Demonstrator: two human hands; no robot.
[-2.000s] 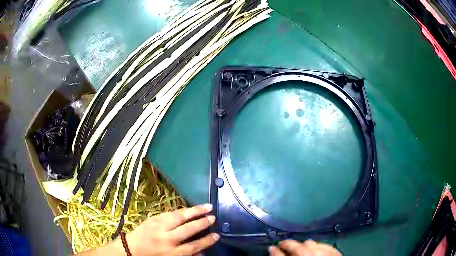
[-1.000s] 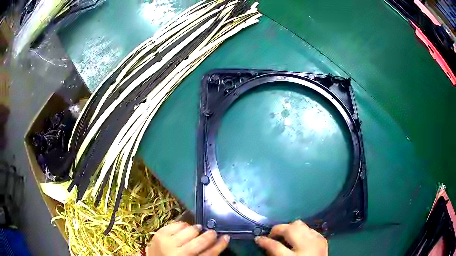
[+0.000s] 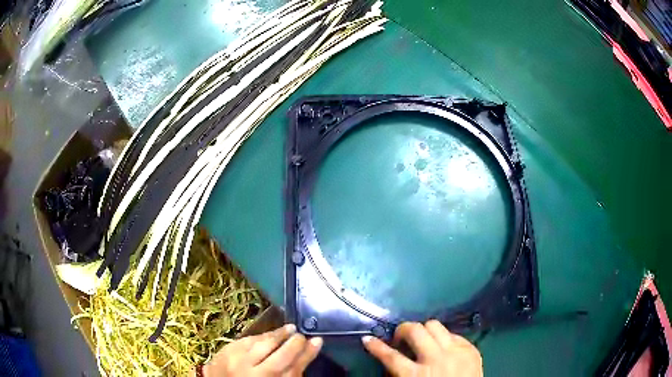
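Note:
A black square plastic frame [image 3: 298, 221] with a big round opening lies flat on the green mat [image 3: 258, 177] in front of me. My left hand [image 3: 267, 353] is at its near left corner, fingertips on the near edge. My right hand [image 3: 427, 352] is on the near edge right of it, index finger stretched towards the left hand. Any foam strip under the fingers is too hard to make out. A thin dark strip [image 3: 560, 316] sticks out to the right past the frame's near right corner.
A fanned bundle of black and pale yellow strips [image 3: 214, 129] lies at the left. Its ends hang over a cardboard box [image 3: 51, 243] with curly yellow liner [image 3: 184, 324] and black scraps [image 3: 77, 210]. Clear plastic film is upper left. Black parts with pink sheet [image 3: 648, 339] are at the right edge.
The frame has shifted left in the picture. My left hand has moved from the frame's left side onto its near edge, and my right hand has come further into view.

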